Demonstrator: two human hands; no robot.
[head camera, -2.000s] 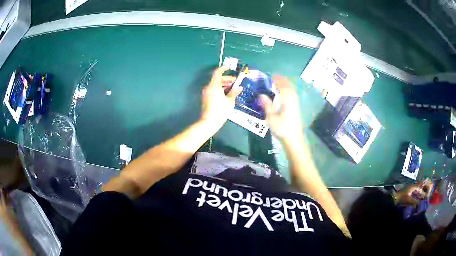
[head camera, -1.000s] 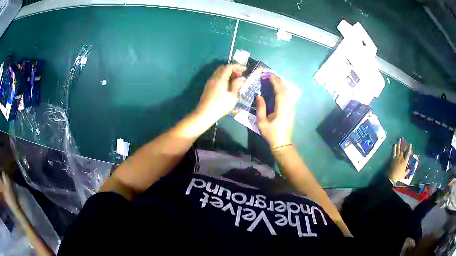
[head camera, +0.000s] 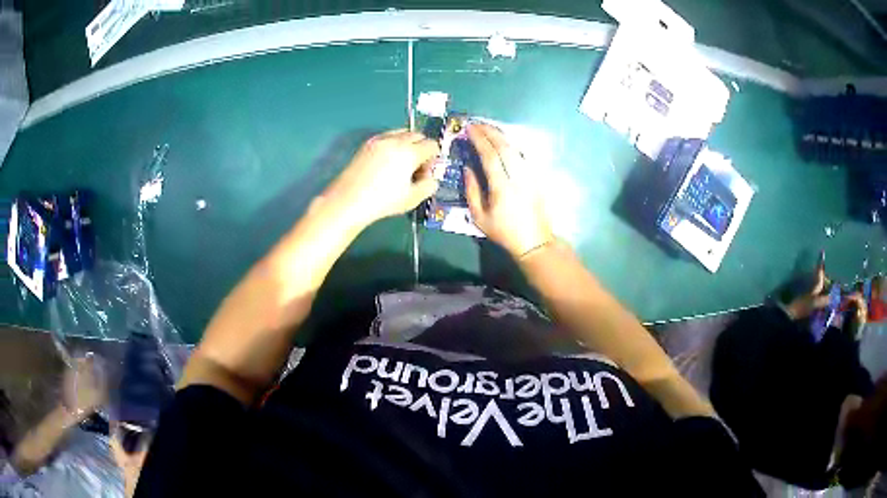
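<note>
A small dark blue and white retail box (head camera: 452, 216) lies on the green worktop in front of me, partly covered by my hands. My left hand (head camera: 394, 173) is at its left edge, fingers bent in against the side. My right hand (head camera: 504, 195) lies over its right part, with fingers on the upper face. The exact contact of the fingertips is blurred. A small white piece (head camera: 433, 102) lies just beyond the box's far end.
A stack of boxes (head camera: 708, 206) stands at the right, beside an unfolded white carton (head camera: 647, 92). More blue boxes (head camera: 49, 241) are at the far left, near clear plastic film (head camera: 112, 297). A pale rail (head camera: 292, 31) runs beyond. People work at both sides.
The device picture face is no longer up; a face with small print shows. My right hand's fingers now lie flatter on the box. The neighbour's hand at the right has left the small box there.
</note>
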